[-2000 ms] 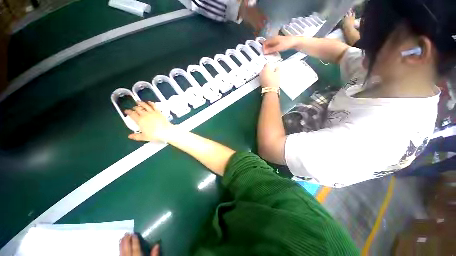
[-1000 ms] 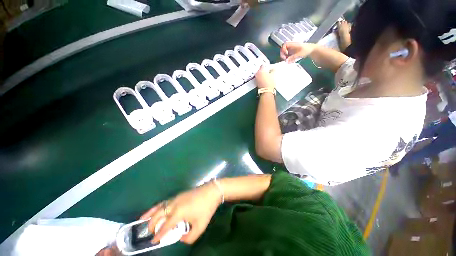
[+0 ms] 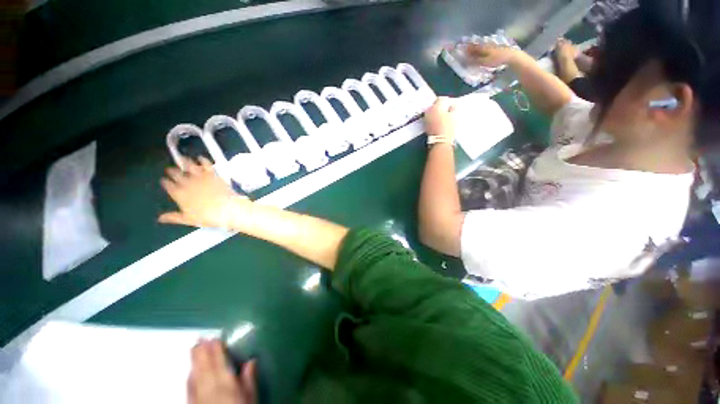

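White loop-shaped plastic units (image 3: 272, 150) stand side by side in a slanting row on the green surface. My right hand (image 3: 197, 193) is over the lower end of the nearest unit, fingers spread and thumb apart; its fingers hide that end, and no lift shows. A stack of thin white sheets (image 3: 118, 363) lies at the bottom left. My left hand (image 3: 217, 375), cut off by the lower edge, has its fingers at the stack's right edge, thumb apart. A crumpled whitish narrow packet (image 3: 71, 211) lies alone at the far left; its contents are not clear.
A white strip (image 3: 158, 268) runs along the near side of the row. At right, a person in a white shirt (image 3: 568, 221) has one hand by white sheets (image 3: 481, 126) and one over a farther group of white pieces (image 3: 474, 67). Another person's hand shows beyond.
My right hand has left the unit it held over the sheets and reached up-left to the row. The packet now lies at far left. The neighbour's far hand has moved to the farther pieces.
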